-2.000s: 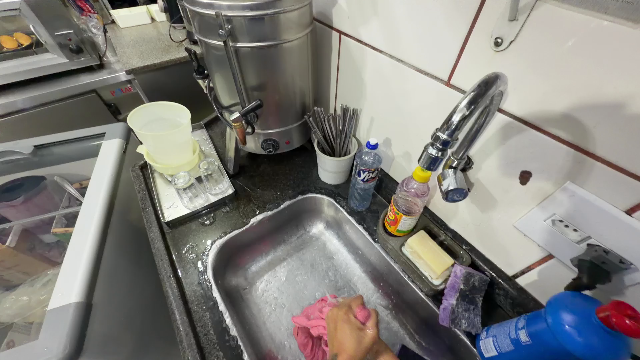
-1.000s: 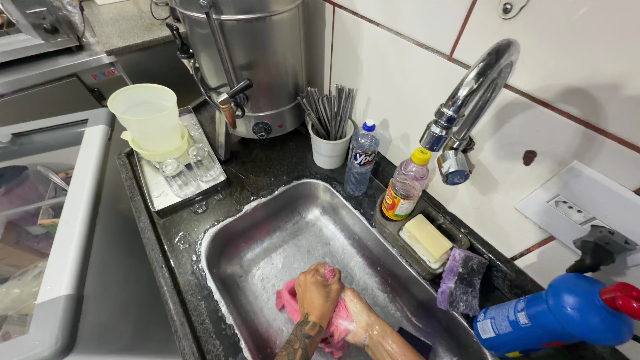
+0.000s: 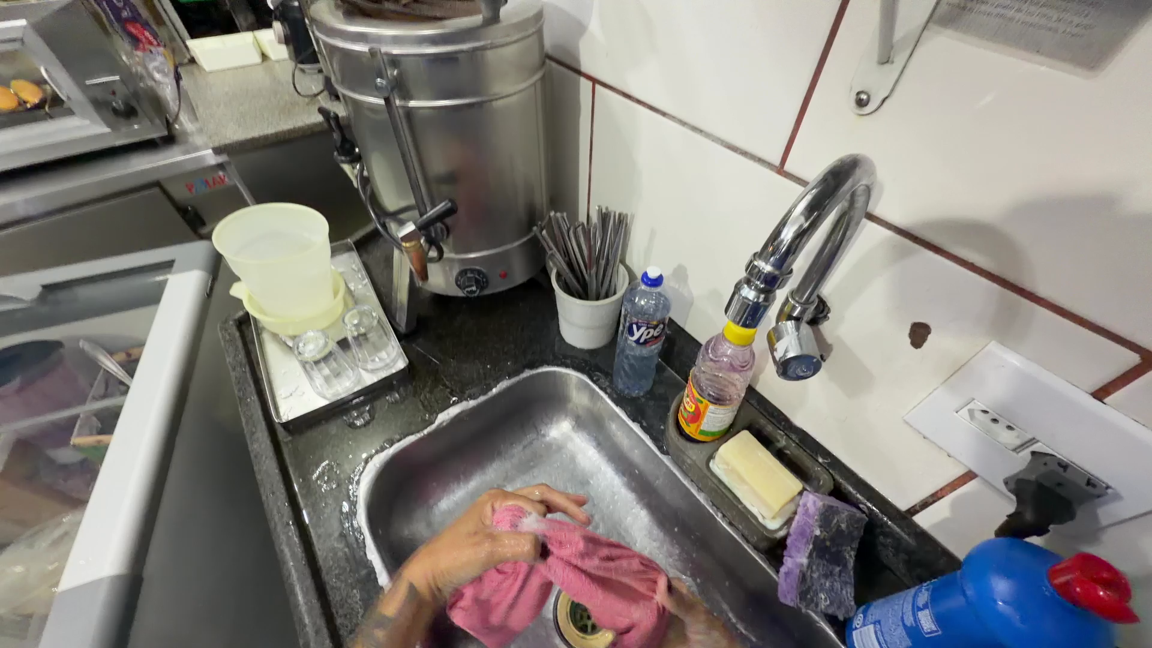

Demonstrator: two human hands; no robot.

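A wet pink cloth (image 3: 576, 567) is stretched between my two hands over the stainless steel sink (image 3: 558, 405). My left hand (image 3: 499, 535) grips its upper left part, with some foam on the cloth by the thumb. At the cloth's right end, my right hand (image 3: 688, 612) holds an edge, partly cut off by the bottom of the view. Below the cloth the drain (image 3: 576, 621) shows in part. The chrome faucet (image 3: 810, 243) stands over the sink's right rim, and no water is seen running from it.
Right of the sink are a bar of soap (image 3: 756, 472), a purple sponge (image 3: 821, 553), a blue bottle with red cap (image 3: 972, 598) and two detergent bottles (image 3: 643, 333). Behind stand a cup of metal utensils (image 3: 587, 310) and a steel urn (image 3: 450, 135). A tray (image 3: 283, 391) holds glasses and plastic containers.
The cloth was bunched low in the sink under my hands; now it is raised and spread between them. My hands have moved apart.
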